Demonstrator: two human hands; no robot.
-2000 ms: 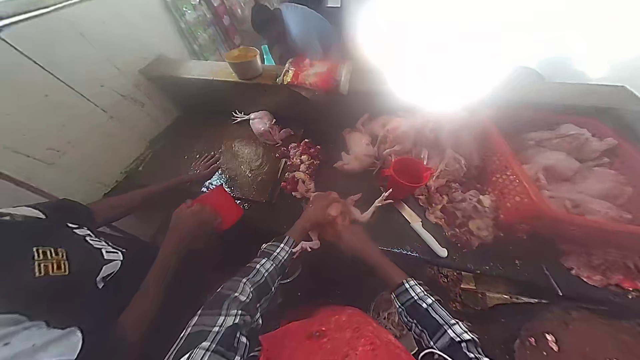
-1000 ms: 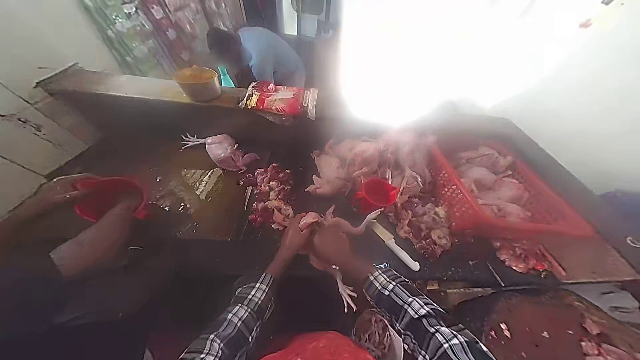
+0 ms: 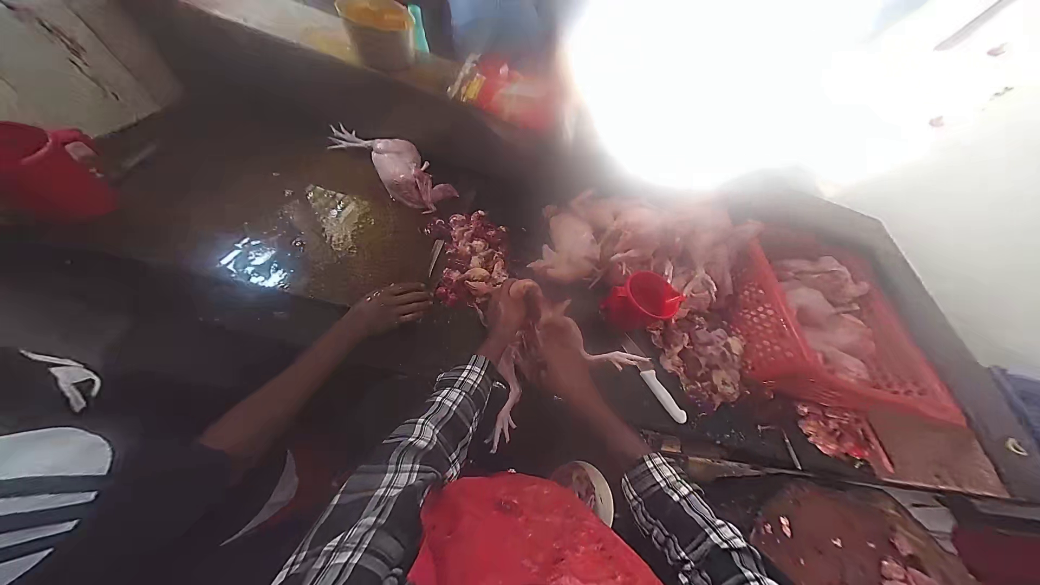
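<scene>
Both my hands are at a plucked chicken carcass (image 3: 561, 331) whose feet stick out below and to the right. My left hand (image 3: 508, 313) is closed on its left part, beside a pile of giblets (image 3: 475, 252). My right hand (image 3: 561, 357) grips it from the right; the fingers are partly hidden. A white-handled knife (image 3: 665, 396) lies right of my right hand, near a red plastic cup (image 3: 643, 299). More plucked chickens (image 3: 634, 231) are heaped behind the cup, and further giblets (image 3: 703, 357) lie in front of it.
A co-worker's hand (image 3: 394, 307) rests on the wet counter left of my hands. Another plucked chicken (image 3: 398, 171) lies behind it. A red jug (image 3: 53, 171) stands far left. At right are a red perforated crate (image 3: 780, 341) of chickens and a round chopping block (image 3: 845, 536). A bowl (image 3: 597, 491) sits below my hands.
The co-worker's hand has come to the counter beside the giblets, and the red jug now stands at far left. My hands stay on the chicken. The view has shifted.
</scene>
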